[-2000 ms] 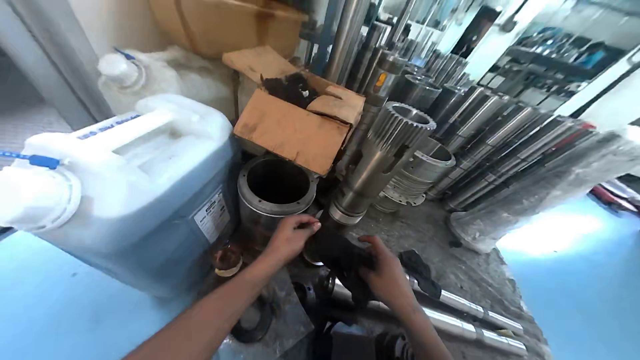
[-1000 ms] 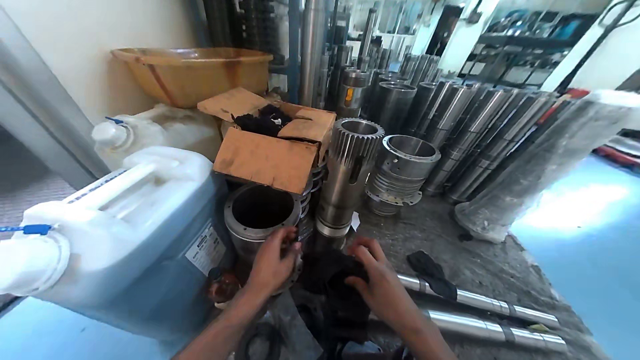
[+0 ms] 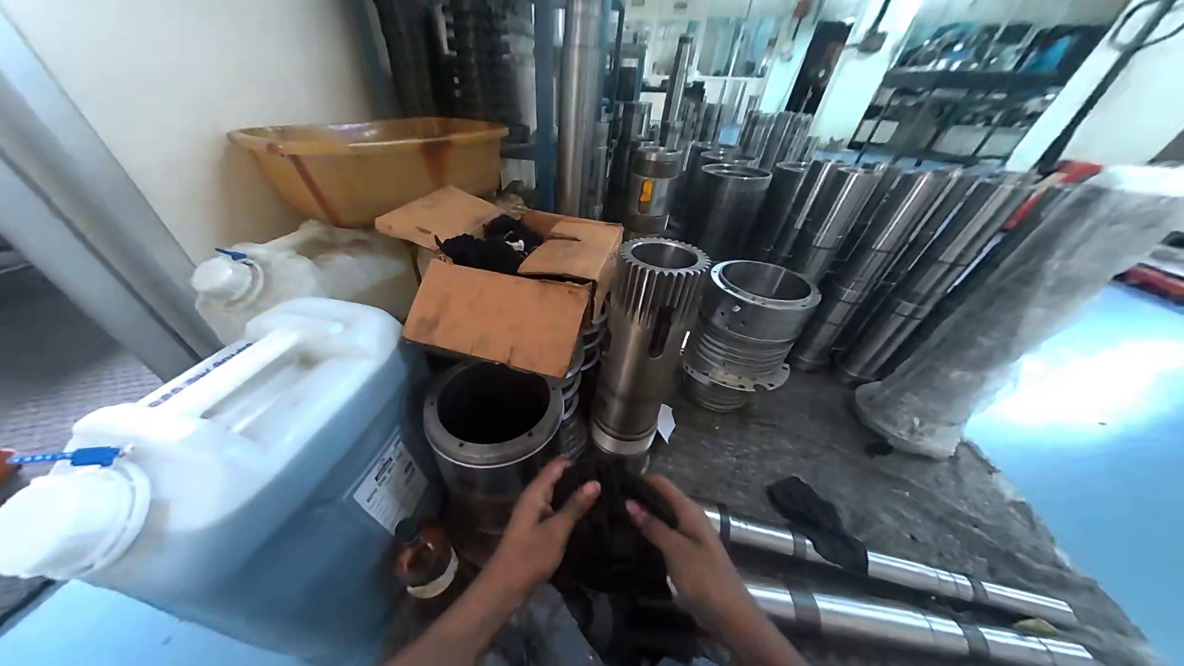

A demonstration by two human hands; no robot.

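A black cloth (image 3: 606,527) is held between my two bare hands at the lower middle. My left hand (image 3: 546,518) grips its left side, with thumb and fingers on the fabric. On its right side my right hand (image 3: 680,532) grips it too. Just beyond the cloth stands an upright steel shaft with a splined top (image 3: 638,370). Left of that is a hollow steel cylinder (image 3: 495,453), open at the top. A small brown glass bottle (image 3: 427,560) stands near my left forearm. Polished steel rods (image 3: 869,615) lie to the right of my right hand.
Large plastic jerrycans (image 3: 250,444) stand at left, below a yellowish plastic basin (image 3: 370,171). A cardboard box (image 3: 499,314) holds black cloths. A flanged, ribbed metal sleeve (image 3: 749,324), many metal cylinders and a plastic-wrapped bundle (image 3: 999,324) stand at right. Another black cloth (image 3: 819,523) lies across a rod.
My left hand has come away from beside the hollow cylinder onto the black cloth, so both hands now hold it. The view has shifted, showing more of the basin.
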